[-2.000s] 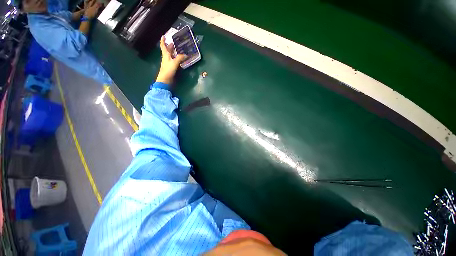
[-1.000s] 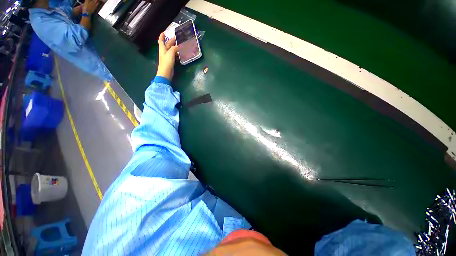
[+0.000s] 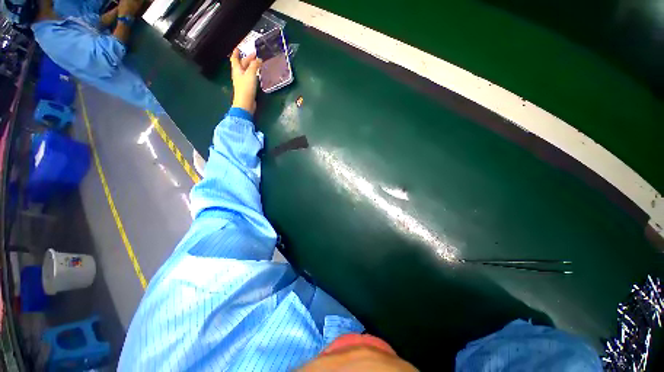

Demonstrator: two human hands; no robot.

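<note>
My left hand is stretched to the far upper left. Its fingers are at the left edge of a smartphone that has a pale rim and a dark and pinkish face. I cannot tell if they grip it. A shiny clear bag shows behind the phone. Thin dark tweezers lie on the glossy green bench top at the right. My right hand is not in view; only blue cloth shows at the bottom right.
A dark bin with pale long items stands beyond the phone. A dark tape scrap lies nearer me. White and dark slivers are heaped at the right edge. A white rail borders the bench. Another person's sleeve is at the upper left.
My left hand has drawn back from over the phone's face to its left edge. The phone's face now looks pinkish in its lower part. The tweezers have not moved.
</note>
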